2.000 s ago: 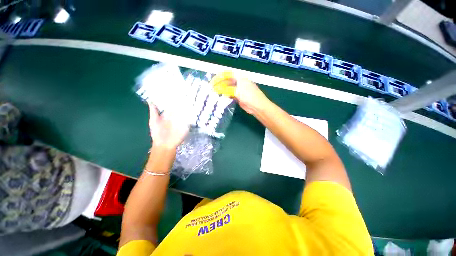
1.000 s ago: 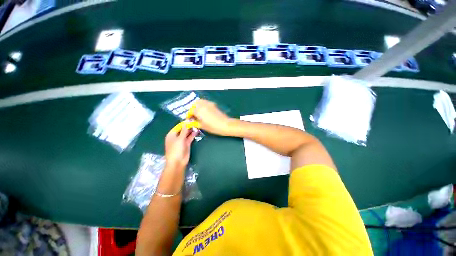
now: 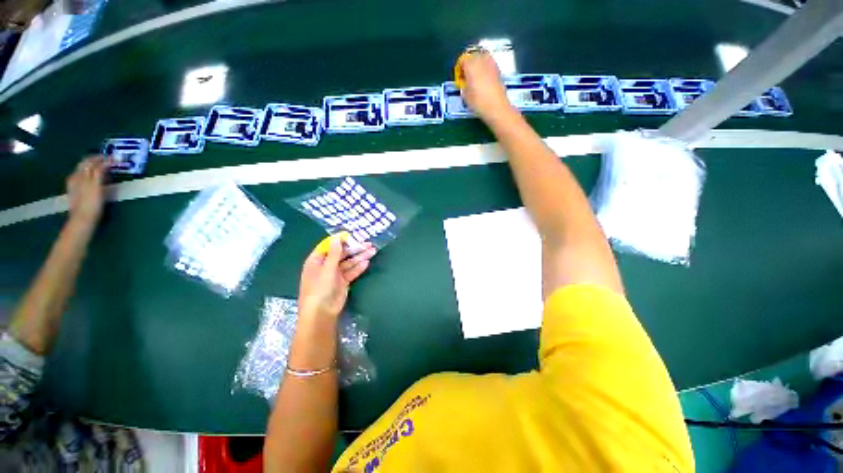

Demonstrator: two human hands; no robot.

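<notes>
My left hand [image 3: 328, 272], with a yellow finger cot, holds the near corner of a clear carrier sheet [image 3: 390, 199] bearing rows of small white pads [image 3: 349, 205]. My right hand [image 3: 482, 81], with yellow on its fingertips, is over one of the flat blue-white panels [image 3: 354, 113] lined up beyond the white line. It partly covers that panel. Whether a pad is between its fingers is too small to tell.
A bagged stack of pad sheets [image 3: 222, 237] lies left, crumpled clear film [image 3: 268, 346] by my left forearm. White paper [image 3: 490, 277] and a packed clear bag [image 3: 650, 199] lie right, near a metal post [image 3: 763, 74]. Another person's hand [image 3: 88, 189] is at the leftmost panel.
My right hand has left the carrier sheet and reached out over the panel row. My left hand stays at the sheet. Another person's arm has entered at the left.
</notes>
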